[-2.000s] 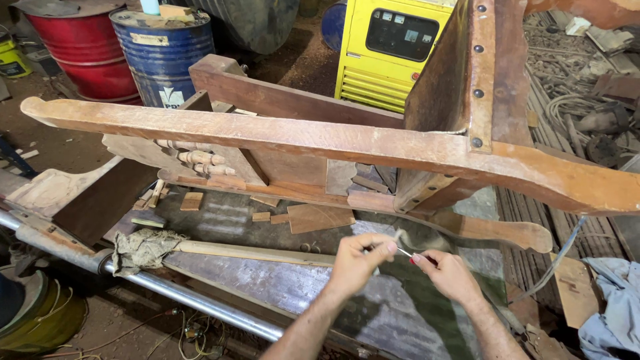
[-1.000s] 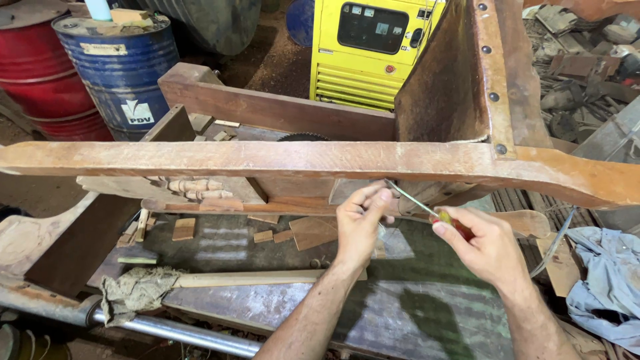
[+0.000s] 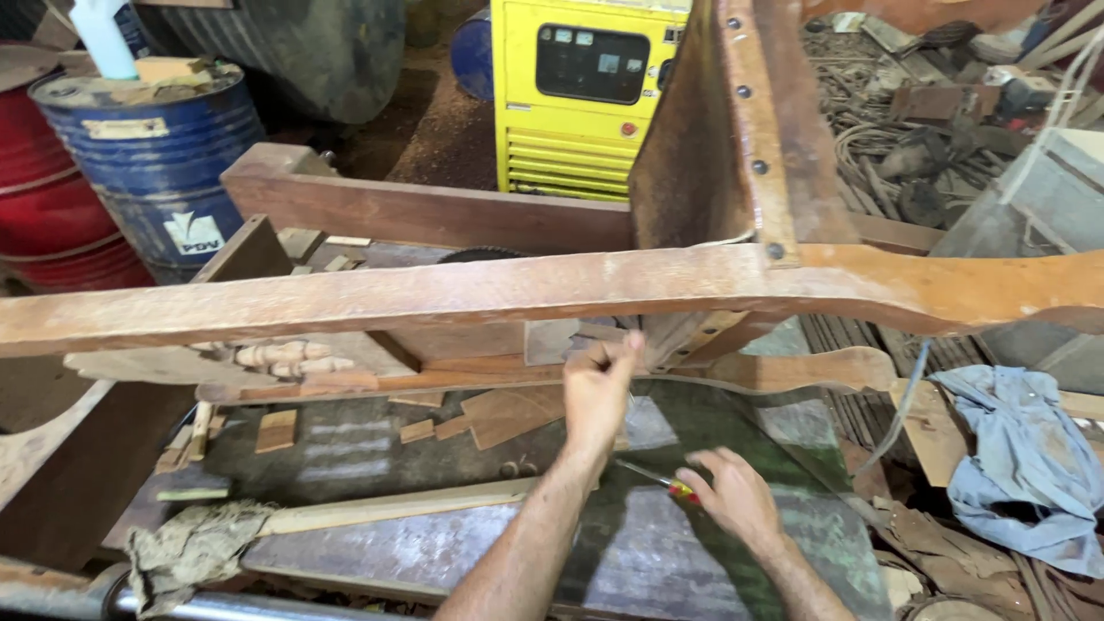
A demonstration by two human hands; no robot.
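A wooden chair frame (image 3: 483, 289) lies on its side across the workbench, with a leather panel (image 3: 690, 147) fixed to it by dark studs. My left hand (image 3: 598, 392) is raised just below the long wooden rail, thumb and fingertips pinched together; whether something small is between them cannot be told. Lower and to the right, my right hand (image 3: 733, 496) has the red and yellow handle of a screwdriver (image 3: 647, 473) at its thumb and fingers, the metal shaft pointing left above the bench top. Turned wooden spindles (image 3: 293, 355) show beneath the rail.
Wood offcuts (image 3: 509, 412) and a crumpled rag (image 3: 197, 548) lie on the bench (image 3: 371, 552). Behind stand a yellow machine (image 3: 565, 147), a blue drum (image 3: 164, 164) and a red drum (image 3: 60, 190). A light blue cloth (image 3: 1022, 466) lies at right, below piled scrap.
My right hand has drawn the screwdriver down, away from the rail, where its shaft met my left hand a second ago. My left hand remains raised near the rail. The view has shifted closer.
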